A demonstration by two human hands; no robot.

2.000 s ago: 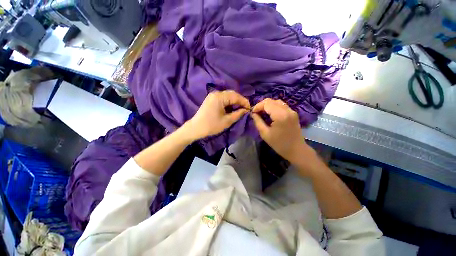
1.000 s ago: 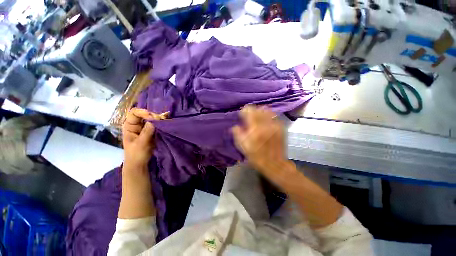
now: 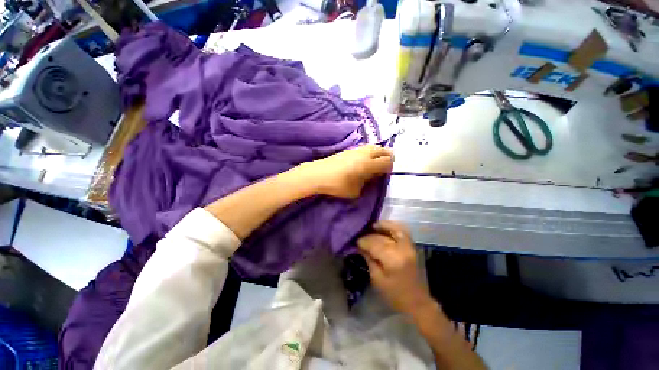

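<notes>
A crumpled purple garment piece (image 3: 238,137) lies on the white machine table, its gathered edge curving at the right close to the needle area of the sewing machine (image 3: 426,94). My left hand (image 3: 354,170) grips the cloth at this gathered edge, just in front of the needle area; its fingertips are partly hidden. My right hand (image 3: 386,254) pinches the cloth edge lower down, at the table's front edge. Dark strips (image 3: 355,274) hang at the lap below the right fingers. The presser foot cannot be made out clearly.
Green-handled scissors (image 3: 522,133) lie right of the needle area. A grey machine end (image 3: 61,90) stands at the left, beside brown taped cardboard (image 3: 108,170). More purple cloth (image 3: 101,311) hangs at lower left, near a blue crate (image 3: 27,338). A black object (image 3: 645,217) is at the right edge.
My left hand has moved right, from the garment's left part to the gathered edge by the needle. My right hand has moved down to the table's front edge. The view has shifted right.
</notes>
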